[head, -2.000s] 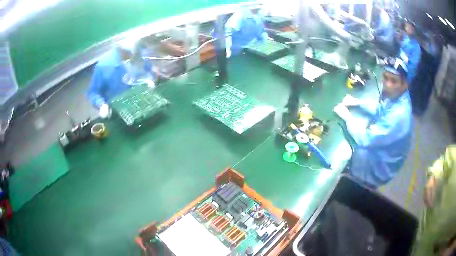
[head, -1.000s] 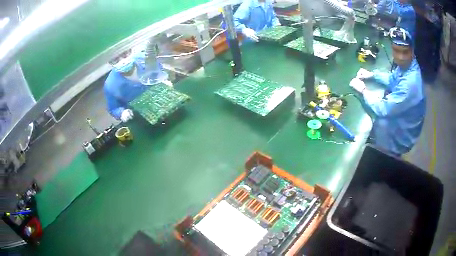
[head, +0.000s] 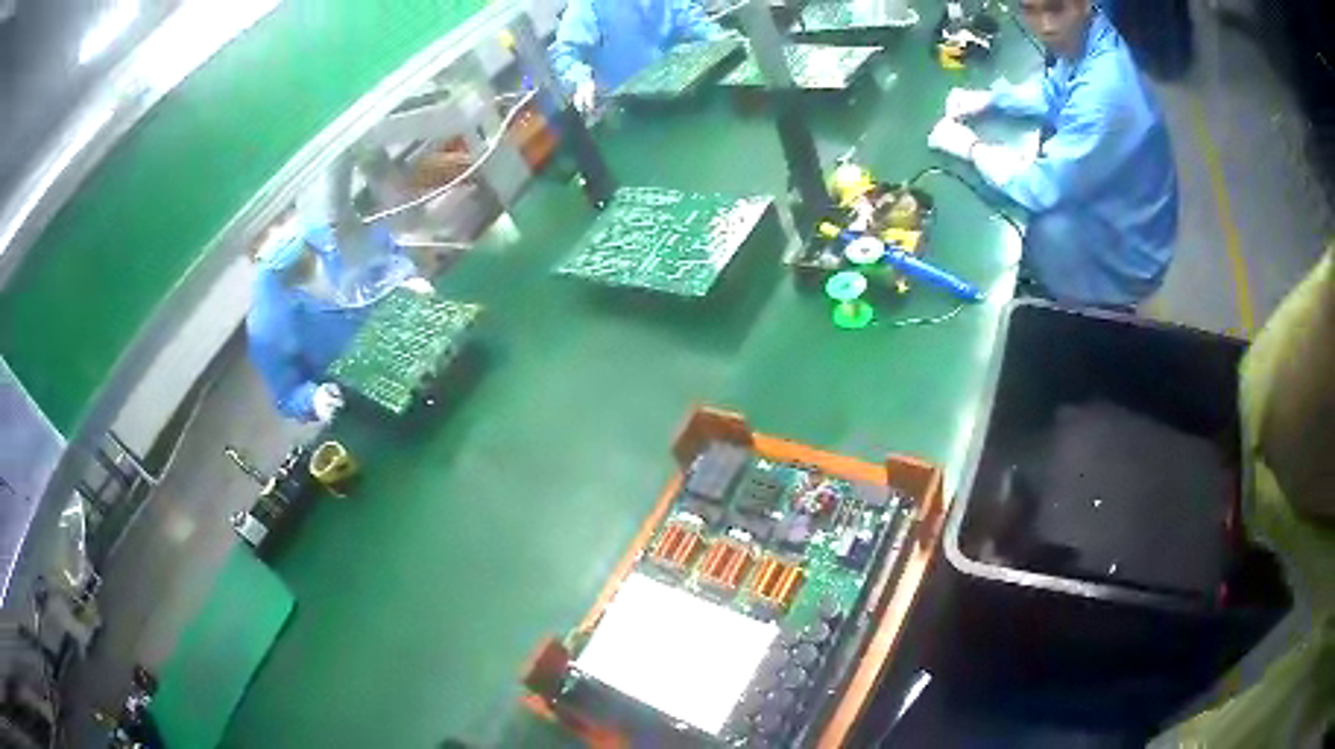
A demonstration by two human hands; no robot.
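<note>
A large circuit board lies parts side up in an orange tray with raised corner blocks, on the green bench at the lower middle. The board carries a bright white-silver block, copper coils and black cylinders. The tray's bottom edge is cut off by the picture. Neither my left hand nor my right hand is in the picture.
A deep black bin stands right of the tray. Green boards lie farther up the bench. Solder spools and tools sit at the upper middle. Workers in blue are around the bench; a yellow-green sleeve is at the right edge.
The camera view has shifted, so the bench and bin appear in other places. A dark shape seen at the bottom edge one second ago no longer shows there. The board remains in the orange tray.
</note>
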